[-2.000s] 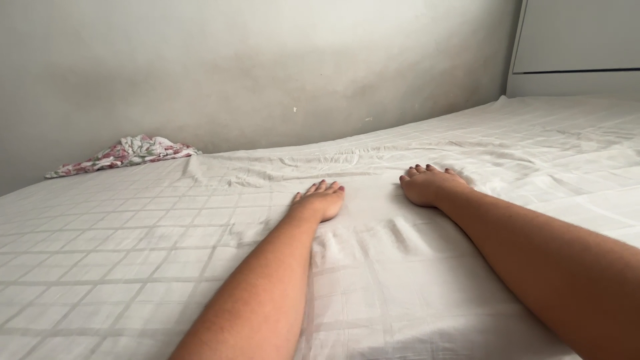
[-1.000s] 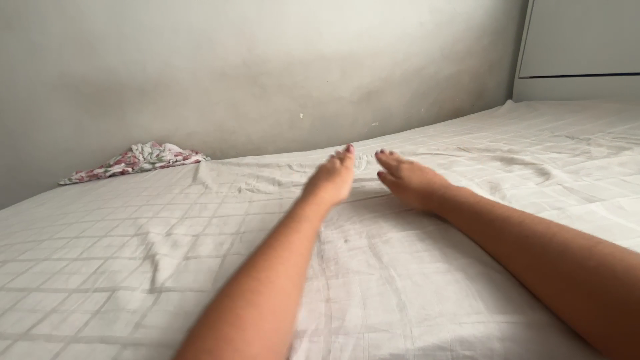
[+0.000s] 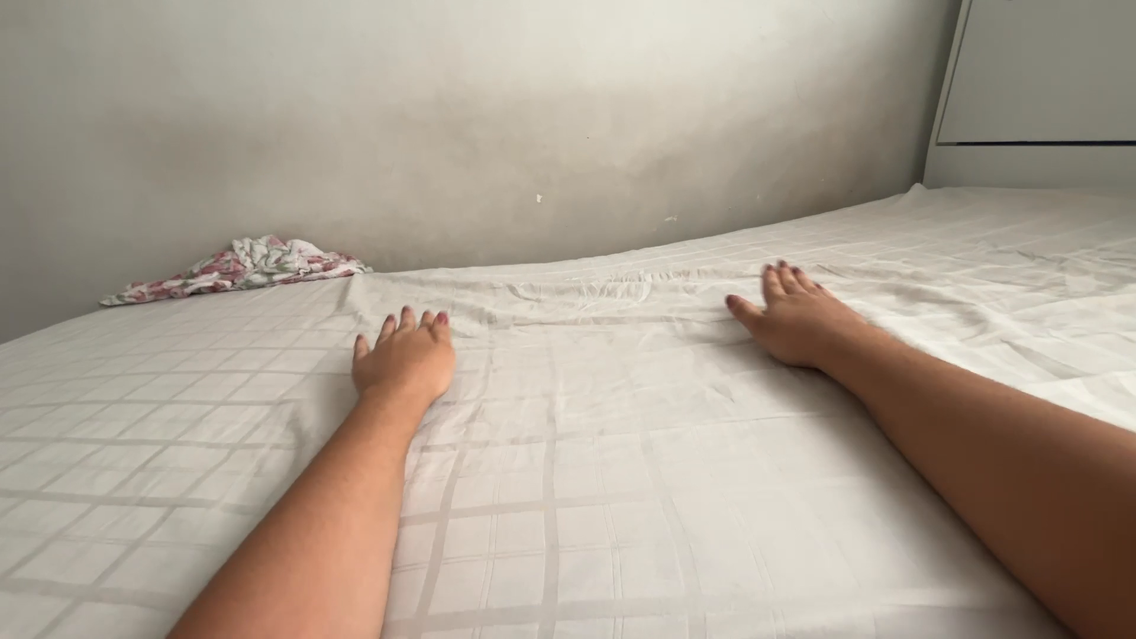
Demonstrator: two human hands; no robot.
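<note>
A white bed sheet (image 3: 568, 497) with a woven check pattern covers the bed, with wrinkles and gathered folds toward the wall side. My left hand (image 3: 406, 355) rests palm down on the sheet left of the middle, fingers apart, holding nothing. Farther right, my right hand (image 3: 790, 315) lies palm down on the sheet, its thumb spread from the fingers, and it too holds nothing. A wide stretch of sheet separates the two hands.
A crumpled white cloth with a red and green print (image 3: 266, 264) lies at the bed's far left edge by the wall. The stained wall (image 3: 532, 133) runs behind the bed. A pale panelled piece of furniture (image 3: 1038, 89) stands at the far right.
My hands, close together one second ago, are now wide apart: the left has moved left and the right has moved right. The check pattern between them shows flatter than before.
</note>
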